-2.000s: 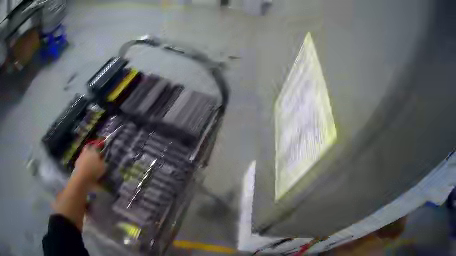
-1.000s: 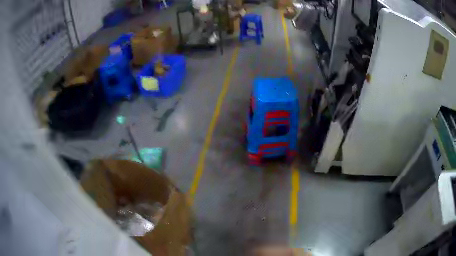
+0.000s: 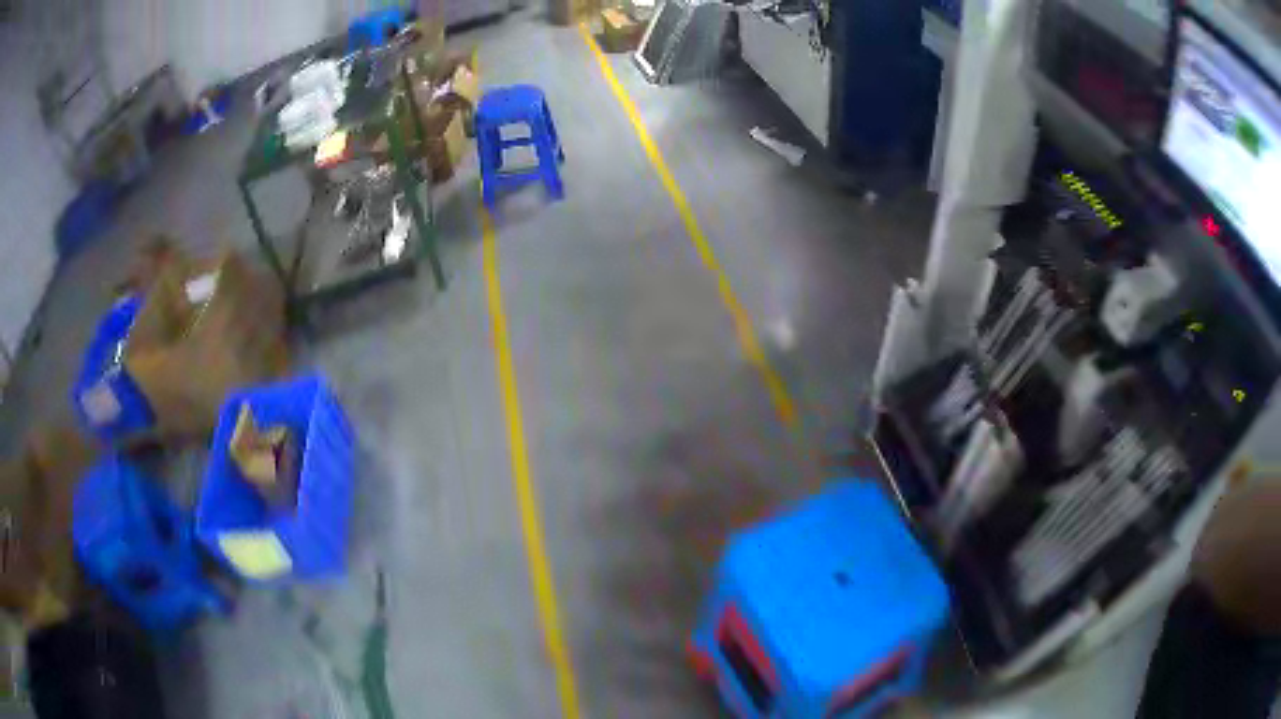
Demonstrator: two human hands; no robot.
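Observation:
My right hand (image 3: pixel 1243 555) is at the lower right edge, blurred and cut off, with a dark sleeve below it. Its fingers cannot be made out, nor whether it holds anything. It is in front of the machine's right part. My left hand is not in view. Nearest in front of me is a blue stool (image 3: pixel 836 590) with red parts on its side, standing on the floor. Beside it on the right is an open machine bay (image 3: pixel 1033 421) with rows of pale, slat-like parts.
A lit monitor (image 3: pixel 1229 127) is at the upper right. Yellow lines (image 3: pixel 509 407) run along the grey floor. At the left are a blue crate (image 3: pixel 330 478) with cardboard inside, another blue stool (image 3: pixel 134 541), cartons (image 3: pixel 211 337) and a green-framed table (image 3: pixel 267 169). A blue stool (image 3: pixel 517 134) stands farther back.
The view has swung from a cart of slotted parts to the aisle and come closer to the blue-and-red stool. My left hand, earlier at the cart, is gone; a hand now shows at right.

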